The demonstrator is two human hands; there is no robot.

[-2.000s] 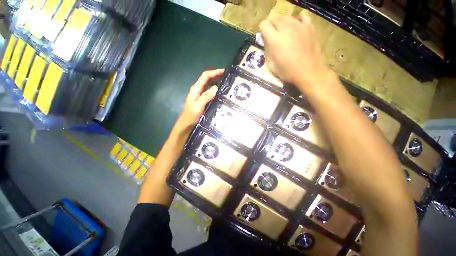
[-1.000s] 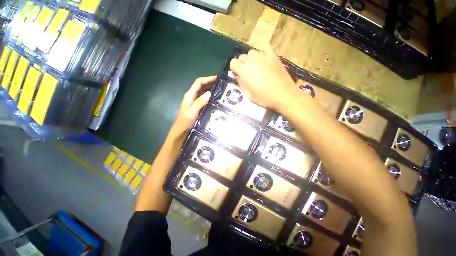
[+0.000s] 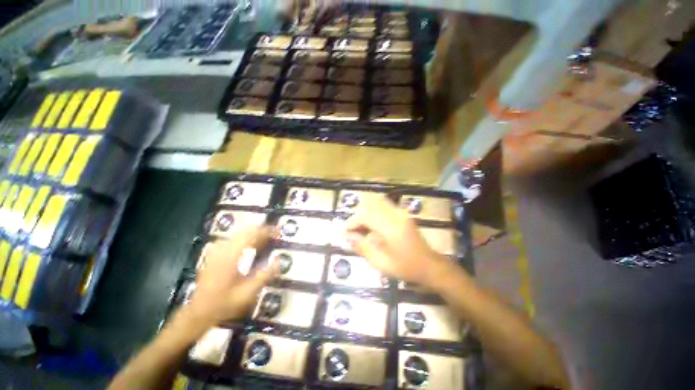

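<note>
A black tray [image 3: 328, 334] of gold housings lies in front of me, several rows deep. Each housing, such as one in the front row [image 3: 286, 364], has a round dark-and-silver motif at its left end. My left hand [image 3: 228, 278] is blurred over the tray's left part, fingers spread; a small white patch shows by its fingers, and I cannot tell if it is a wipe or glare. My right hand [image 3: 392, 244] is over the tray's middle right, fingers bent; what lies under its fingertips is unclear.
Stacked filled trays [image 3: 324, 131] stand beyond on brown board [image 3: 305, 158]. Clear trays of yellow-faced items [image 3: 68, 167] are stacked at left on the dark green top. A pale post [image 3: 526, 76], brown cartons [image 3: 579, 103] and a black wrapped stack [image 3: 640, 206] are at right. Another person's hand [image 3: 114, 28] shows far left.
The view has turned and lifted, so the tray now appears level and the far trays show. My right hand has left the tray's far left corner; my left hand has moved from its edge over the housings.
</note>
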